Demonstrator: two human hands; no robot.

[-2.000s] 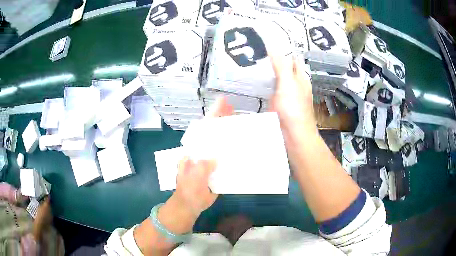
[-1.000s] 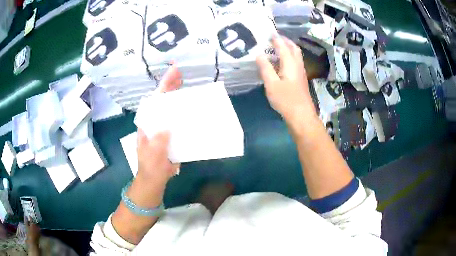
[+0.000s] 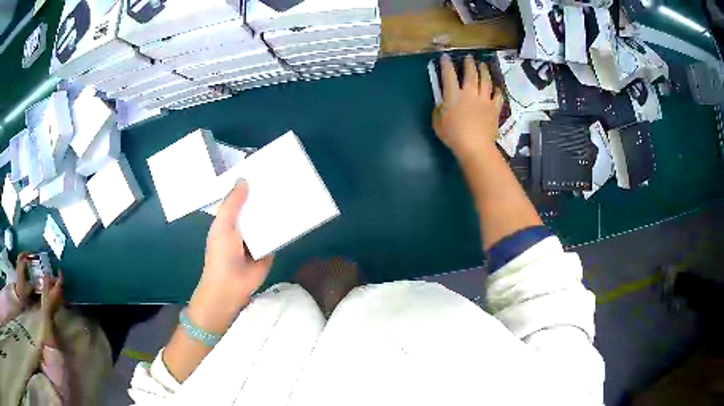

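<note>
My left hand holds a plain white inner box by its left edge, above the green table. Another white inner box lies just behind it to the left, partly over a pale item that I cannot make out. My right hand is at the right, its fingers on a dark-faced printed sleeve at the left edge of the sleeve heap; the fingertips cover part of it. Printed sleeves lie loosely heaped to the right of that hand, some dark side up.
Neat stacks of finished gift boxes stand at the back left. A pile of white inner boxes lies at the left. Brown cardboard shows at the back. At the lower left another person's hands hold a small item.
My right hand has moved from the finished stacks to the sleeve heap. My left hand still holds a white box, now tilted. The view has shifted downward and to the right.
</note>
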